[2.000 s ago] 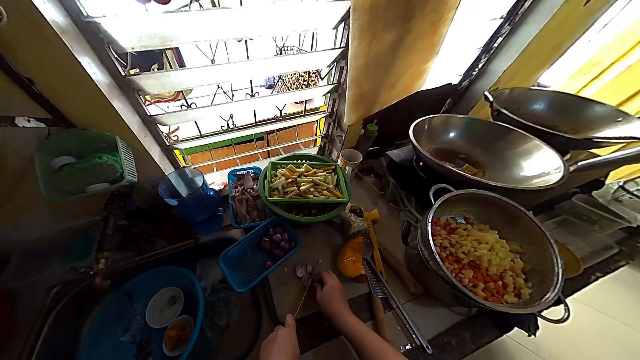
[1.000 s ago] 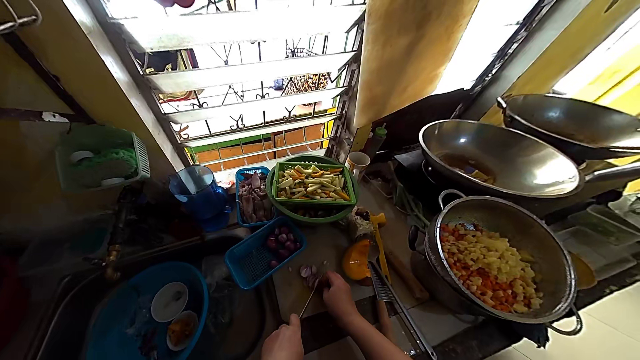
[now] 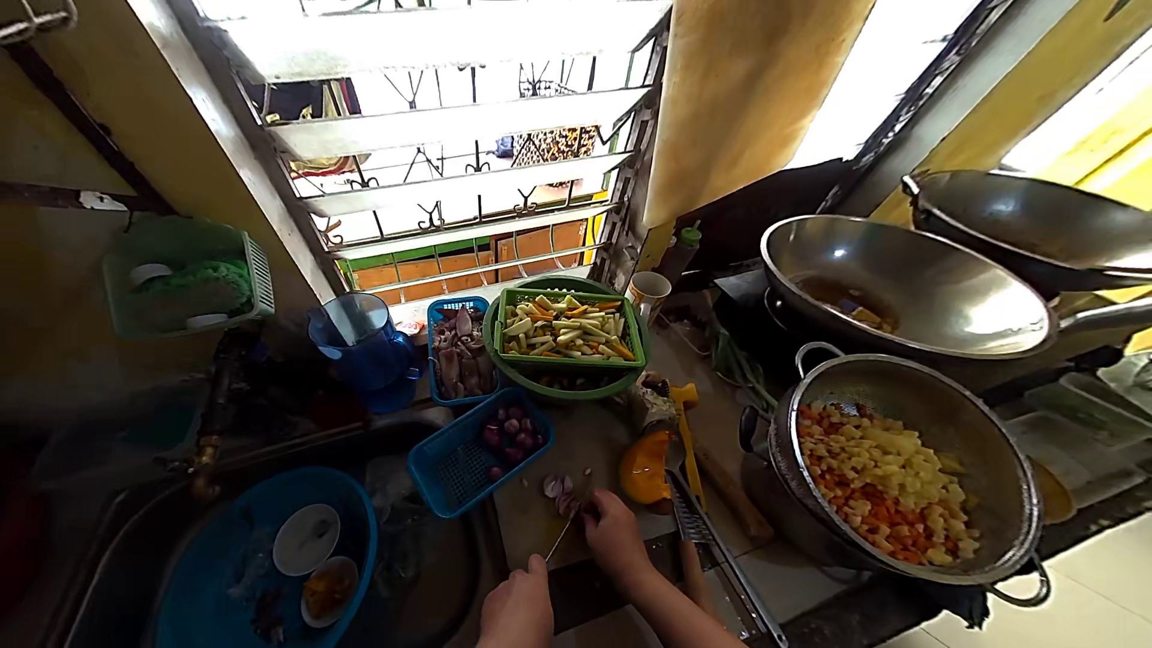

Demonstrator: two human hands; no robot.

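Observation:
My left hand (image 3: 517,605) is closed around the handle of a knife (image 3: 563,535) at the bottom middle, its thin blade pointing up and right. The fingertips of my right hand (image 3: 616,533) are bent down near the blade tip, beside peeled shallot pieces (image 3: 558,490) on a cutting board (image 3: 531,526); what they hold is too small to tell. Just above the board, a blue plastic basket (image 3: 481,453) holds several purple shallots (image 3: 516,434). A piece of orange squash (image 3: 644,468) lies right of my right hand, next to a metal grater (image 3: 691,513).
At left, a sink holds a blue basin (image 3: 360,504) with bowls. Behind are a blue pitcher (image 3: 364,351), a basket of squid (image 3: 462,355) and a green basket of cut vegetables (image 3: 571,331). At right stand a steel wok (image 3: 909,279) and a colander (image 3: 1021,468) of diced vegetables.

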